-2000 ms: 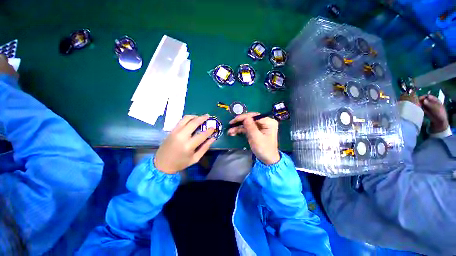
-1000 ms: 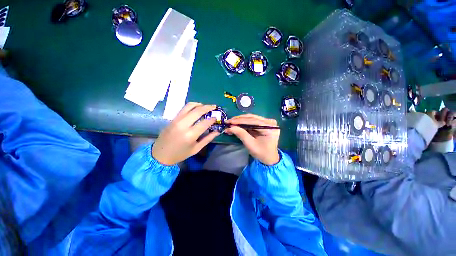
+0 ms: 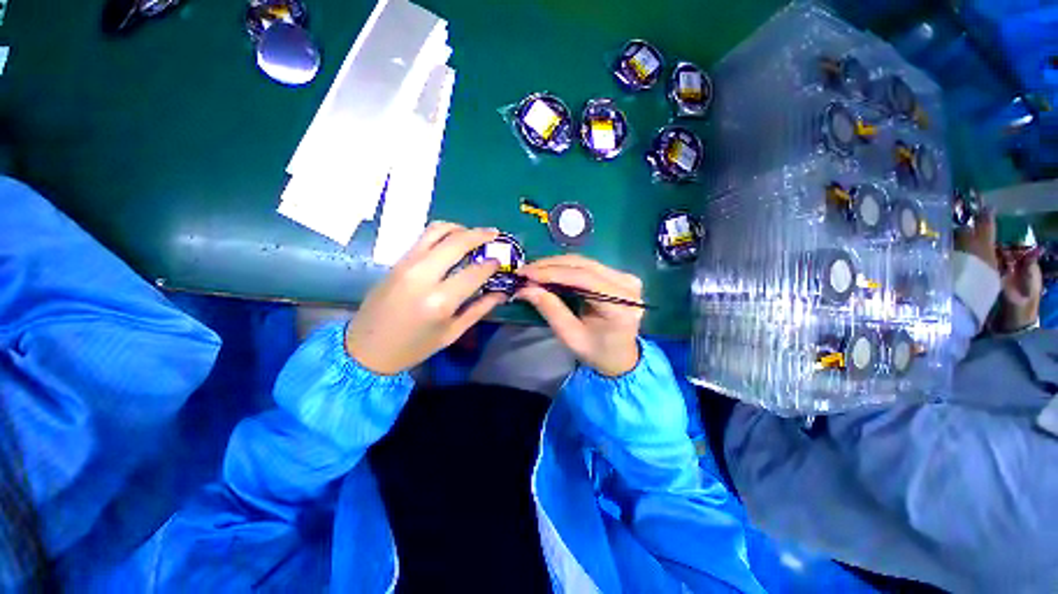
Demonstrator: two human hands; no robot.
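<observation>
My left hand (image 3: 424,296) holds a round watch housing (image 3: 501,254) with a dark rim and a pale square inside, near the bench's front edge. My right hand (image 3: 589,311) grips thin dark tweezers (image 3: 598,297); their tip is at the housing's lower right edge, partly hidden by the fingers. A round display module (image 3: 570,222) with a pale centre and orange tail lies just beyond my right hand. Several more housings (image 3: 543,120) lie on clear film farther back.
Long white strips (image 3: 362,128) lie left of my hands. A tall stack of clear blister trays (image 3: 760,290) with displays stands at right. A silver disc (image 3: 288,55) lies back left beside a housing. A person in blue sits at left, another in grey at right.
My right hand has come up to the held housing, and the tweezers now point at it. The view has shifted, so the bench items sit higher or farther right in the picture.
</observation>
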